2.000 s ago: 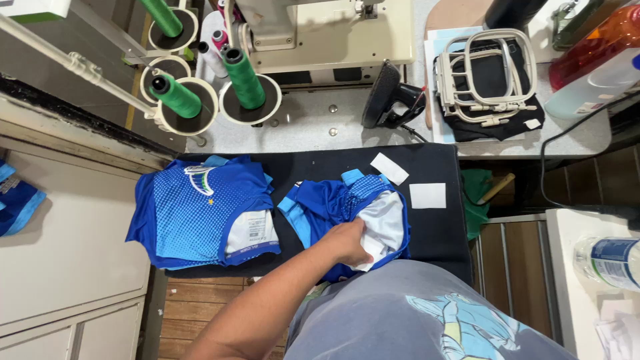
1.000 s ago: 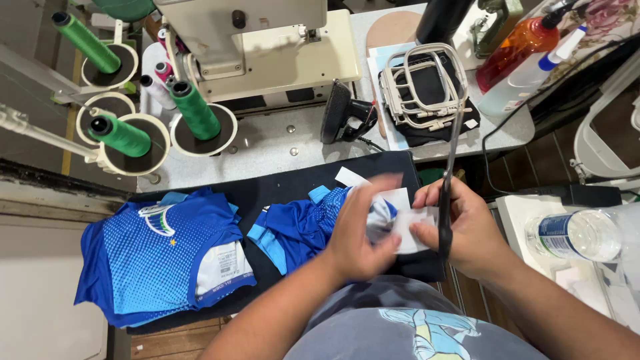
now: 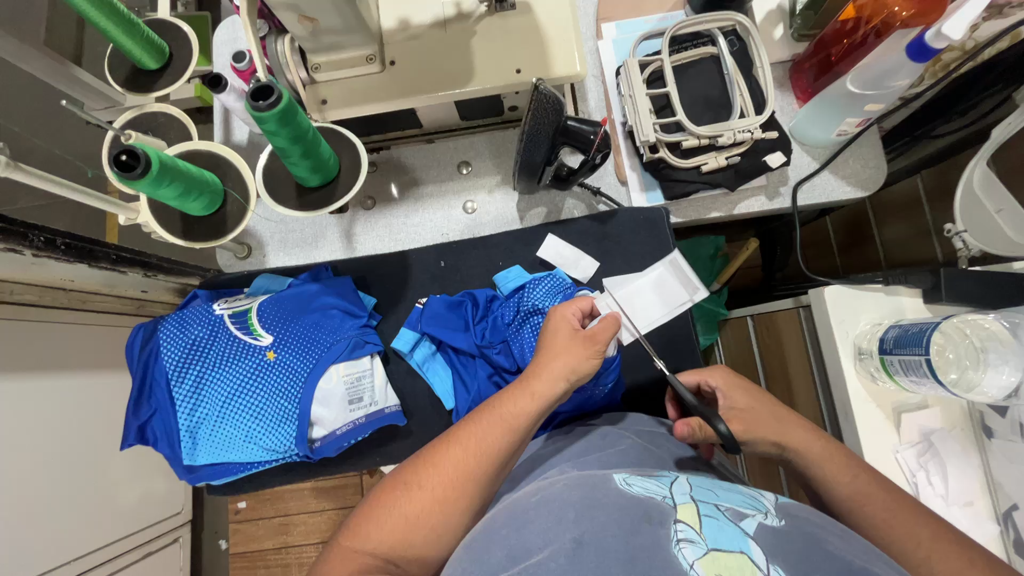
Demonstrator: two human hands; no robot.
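Observation:
My left hand (image 3: 572,344) pinches the near edge of a white backing sheet (image 3: 660,290) above a bunched blue jersey (image 3: 488,344). My right hand (image 3: 732,412) holds black-handled scissors (image 3: 684,392), whose blades lie at the sheet's edge beside my left fingertips. The sheet seems to be in more than one layer. A small white strip (image 3: 568,258) lies on the dark cloth pad (image 3: 472,248) behind the jersey. To the left, a folded blue jersey (image 3: 240,384) with a printed emblem lies on the same pad.
A sewing machine (image 3: 448,48) stands at the back, with green thread cones (image 3: 300,144) on its left. A small black iron (image 3: 552,144), embroidery hoops (image 3: 696,88) on black fabric and spray bottles (image 3: 864,88) sit behind. A clear plastic bottle (image 3: 944,358) lies on the white surface at right.
My right hand, out of view two seconds ago, now holds the scissors at the white sheet. My left hand has moved from inside the jersey's opening to the sheet's edge.

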